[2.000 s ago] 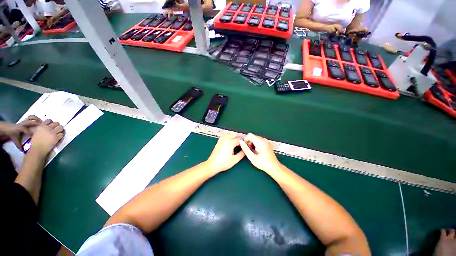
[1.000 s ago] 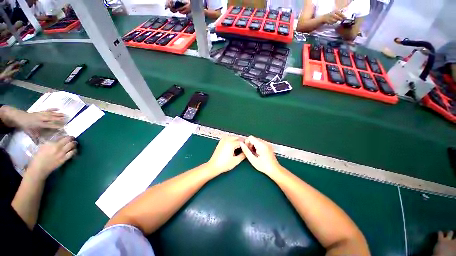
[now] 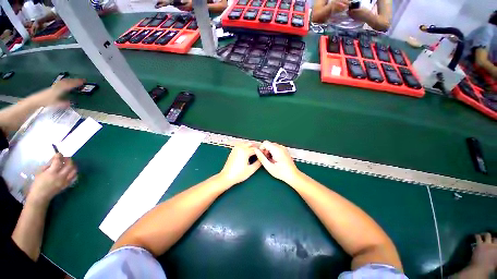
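Note:
My left hand [image 3: 238, 163] and my right hand [image 3: 279, 163] rest together at the near side of the metal rail [image 3: 327, 159], fingers curled and touching. A small dark spot shows between them; I cannot tell whether it is a held thing or a shadow. A long white sheet [image 3: 155, 180] lies on the bench to the left of my hands. Black phone handsets [image 3: 180, 107] lie on the green conveyor [image 3: 229, 117] beyond the rail. A handset with a white frame [image 3: 277, 88] lies farther back.
A grey post [image 3: 111, 68] stands left of centre. Red trays of handsets [image 3: 326, 71] and stacked dark blister trays [image 3: 267, 53] lie across the belt. Another handset [image 3: 476, 155] is at right. A neighbour's hands [image 3: 53, 177] are at left over papers; another hand [image 3: 484, 253] is at lower right.
The handsets on the belt have moved left, and one has come in at right. The left neighbour's arm now reaches towards the belt. My hands stay together in nearly the same pose.

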